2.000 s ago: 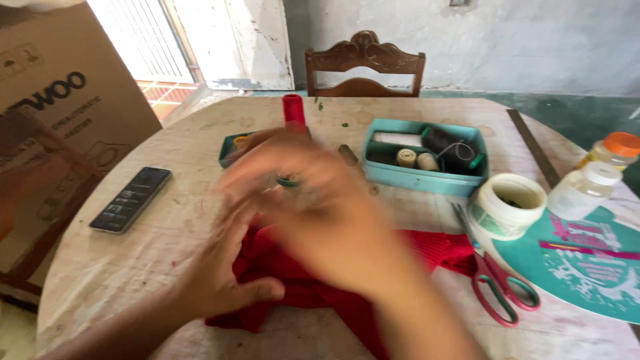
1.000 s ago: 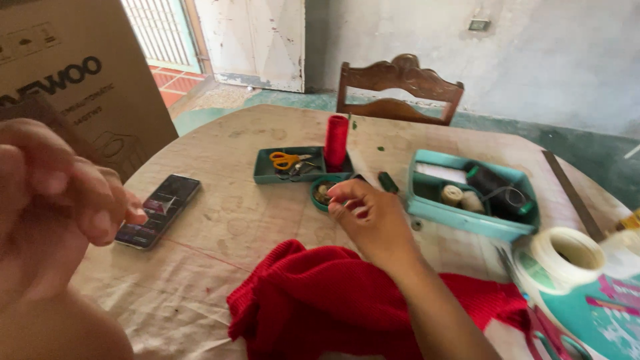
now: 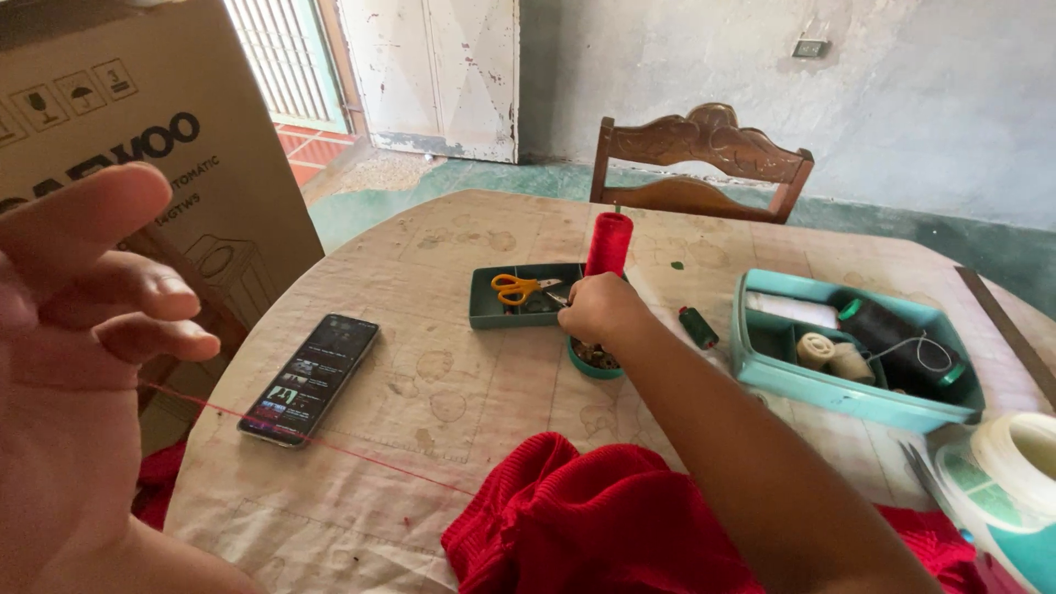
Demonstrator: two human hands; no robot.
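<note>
My left hand (image 3: 91,330) is raised at the left, fingers apart and partly curled; a red thread (image 3: 363,454) runs from beside it to the red ribbed knit fabric (image 3: 594,520) on the table. My right hand (image 3: 606,309) reaches to the dark green tray (image 3: 487,309), its fingertips at small metal scissors (image 3: 558,299); whether they grip them is unclear. Orange-handled scissors (image 3: 516,289) lie in that tray. A red thread cone (image 3: 610,243) stands behind my right hand, and a round green dish (image 3: 594,363) of small metal pieces sits just below it.
A phone (image 3: 309,379) lies at the left. A dark green spool (image 3: 699,327) and a teal box (image 3: 850,404) of thread are at the right, with a white tub (image 3: 1019,462) nearer. A wooden chair (image 3: 701,157) stands behind the table, a large cardboard box (image 3: 272,181) at the left.
My right hand has moved from beside the round dish to the dark green tray. Two seconds ago both hands were close together above the red fabric; now they are far apart.
</note>
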